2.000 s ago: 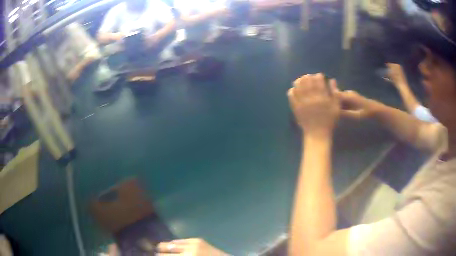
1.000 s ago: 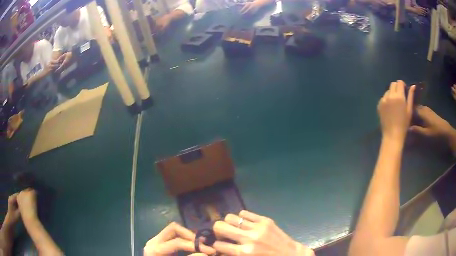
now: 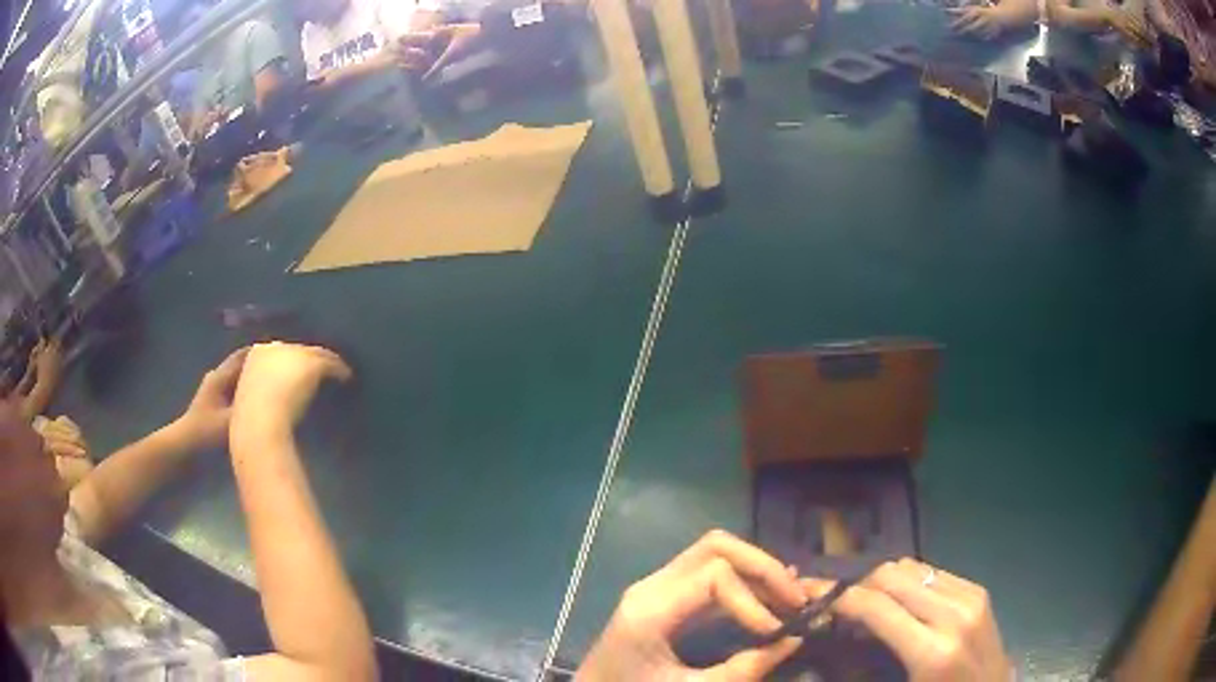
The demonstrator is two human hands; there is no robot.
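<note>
An open mailer box lies on the green bench at the lower right, its brown-lined lid standing up at the far side. A dark foam insert fills it, with a small tan patch in the cut-out. My left hand and my right hand meet over the box's near edge. Their fingertips pinch a thin black strap or short cable between them. A ring shows on my right hand. The box's near part is hidden behind my hands.
A tan cardboard sheet lies beyond on the left. Cream rack uprights stand at the bench seam. A neighbour's hands work at the left. Dark boxes lie at the far right. Another person's forearm shows at the right edge.
The view has swung left, so the box and my hands appear further right. The black piece, looped a second ago, now looks stretched out between my fingertips.
</note>
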